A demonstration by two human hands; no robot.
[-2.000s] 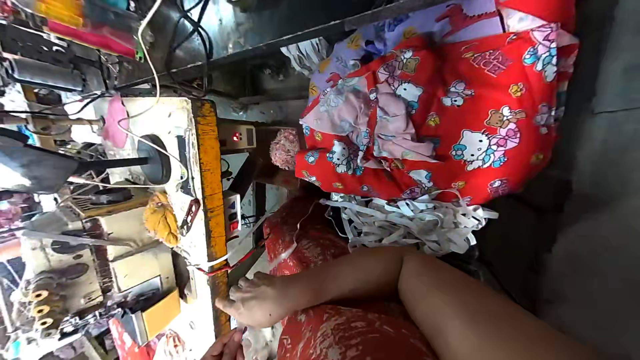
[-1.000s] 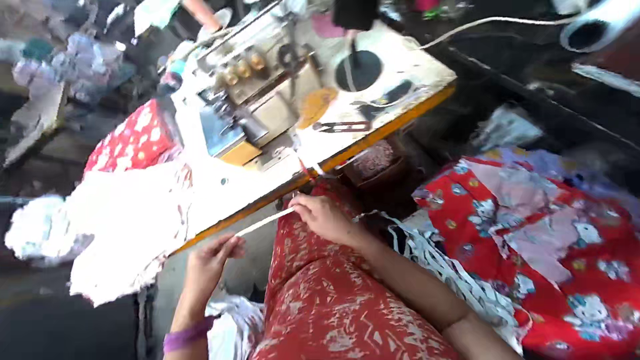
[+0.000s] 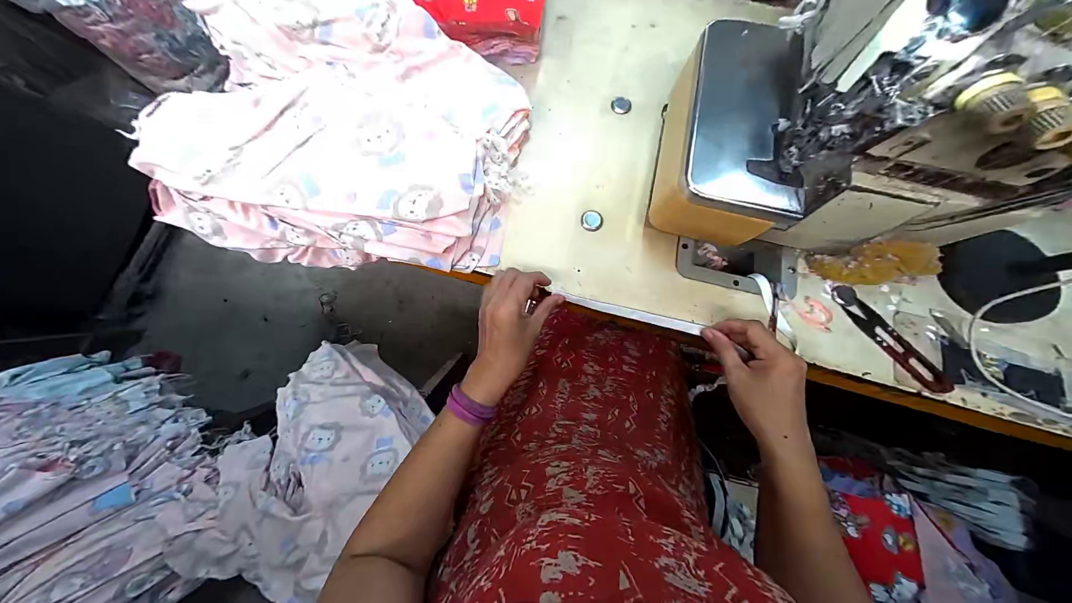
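Observation:
A narrow white strip (image 3: 628, 314), fabric or elastic, is stretched along the front edge of the sewing table. My left hand (image 3: 511, 318), with purple bands at the wrist, pinches its left end; a small metallic item shows between those fingers, too hidden to name. My right hand (image 3: 754, 360) pinches the strip farther right, at the table edge. Behind my right hand a white band (image 3: 766, 297) loops up to a slot in the table beside the sewing machine (image 3: 930, 167). Pale pink printed fabric pieces (image 3: 335, 159) lie piled on the table to the left.
A metal-topped box (image 3: 741, 126) stands beside the machine. A dark red thread-nipper-like tool (image 3: 892, 339) lies at the right. Red printed fabric (image 3: 494, 25) lies at the back. More pale printed fabric (image 3: 335, 427) is heaped low on the left, and red printed cloth (image 3: 875, 528) low on the right.
The view has swung left and closer to the table. A second ago the strip ran between my hands in front of the table; now it lies along the table's edge. Both hands still hold it.

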